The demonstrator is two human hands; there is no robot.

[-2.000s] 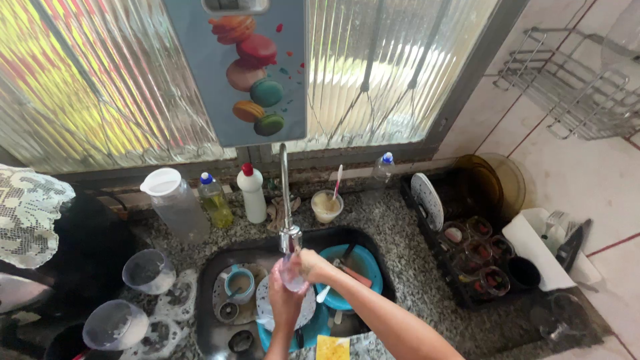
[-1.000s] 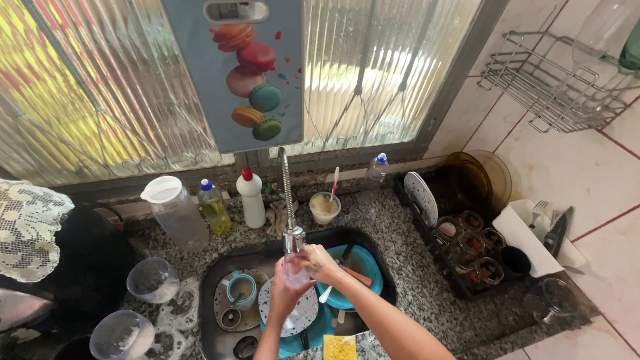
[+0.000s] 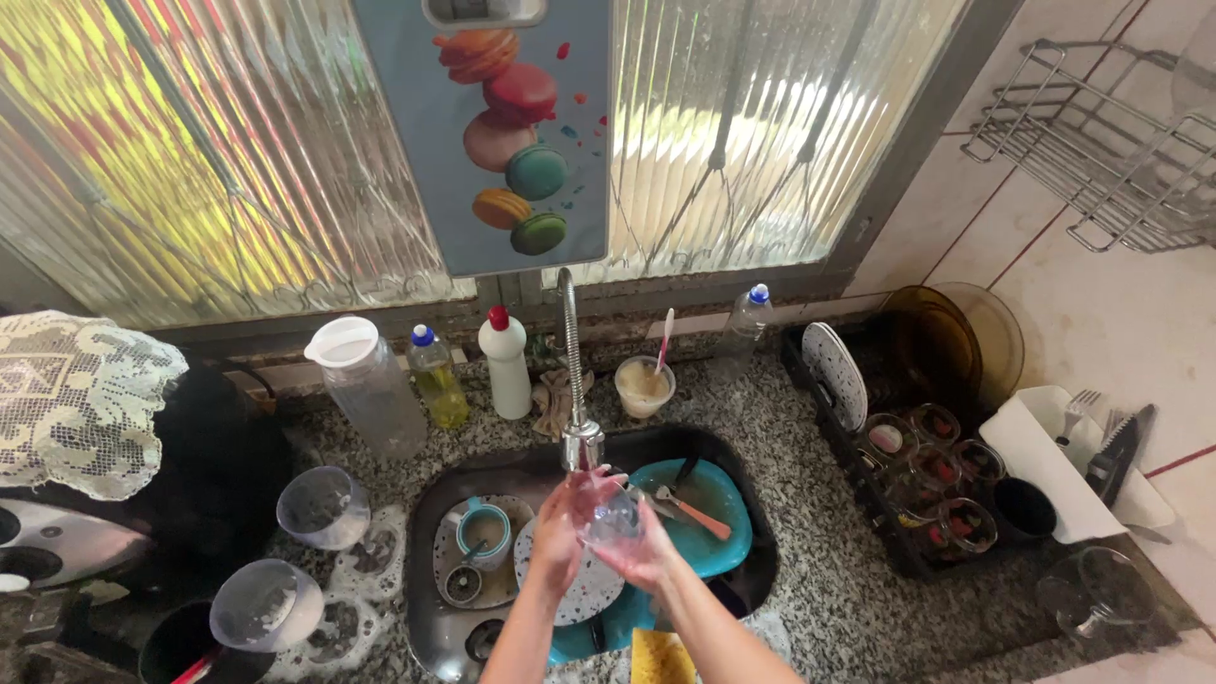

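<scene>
Between my left hand [image 3: 558, 537] and my right hand [image 3: 646, 551] is a clear glass [image 3: 608, 518], tilted right under the metal faucet head [image 3: 582, 444]. Both hands hold it over the sink [image 3: 446, 494]. Beneath them a speckled plate [image 3: 584, 584] lies in the sink, with a blue-rimmed cup [image 3: 483, 530] on its left. A turquoise basin [image 3: 736, 494] to the right contains water and utensils, one with an orange handle [image 3: 701, 518]. At the near sink edge, a yellow sponge [image 3: 662, 657] lies close to my right forearm.
Two soapy goblets [image 3: 323, 508] [image 3: 268, 605] stand left. Behind the sink are a pitcher [image 3: 370, 389], a yellow soap bottle [image 3: 439, 380], a white bottle [image 3: 505, 366] and a tub with a brush [image 3: 645, 388]. Right are a black dish rack [image 3: 879, 518], a white cutlery holder [image 3: 1050, 475] and a clear goblet [image 3: 1097, 589].
My right hand has moved from near the top of the glass, by the faucet, down to its right side. The glass has stayed under the faucet.
</scene>
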